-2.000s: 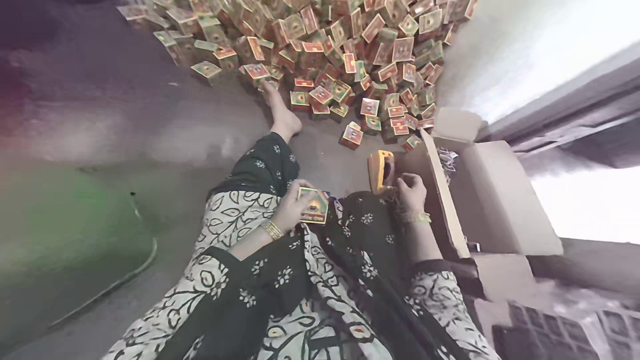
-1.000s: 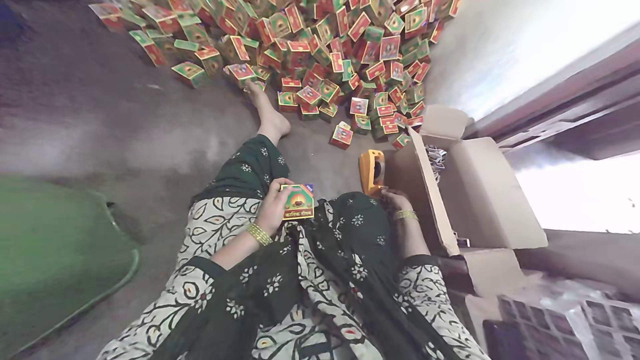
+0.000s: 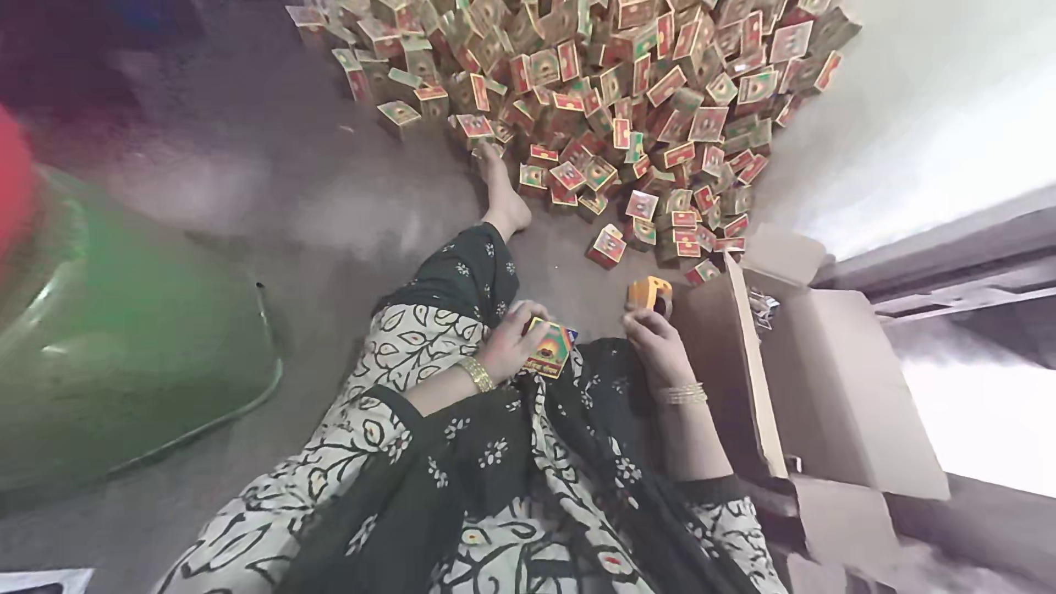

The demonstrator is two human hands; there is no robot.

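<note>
My left hand (image 3: 516, 342) holds a small printed cardboard box (image 3: 548, 347) over my lap, its colourful face with writing turned up. My right hand (image 3: 653, 334) is to the right of it, fingers bent and close together, just below a yellow tape dispenser or similar yellow tool (image 3: 650, 294). Whether the fingertips pinch something small or touch the yellow tool cannot be told. My knees and patterned clothing lie beneath both hands.
A large heap of small printed boxes (image 3: 577, 124) covers the floor ahead, beyond my bare foot (image 3: 505, 194). At right stands an open cardboard carton (image 3: 858, 388) with metallic-looking things inside. A green object (image 3: 148, 346) with a curved edge is at left.
The view has shifted, bringing in more of the green object at left. My left hand keeps hold of the box. My right hand stays near the yellow tool.
</note>
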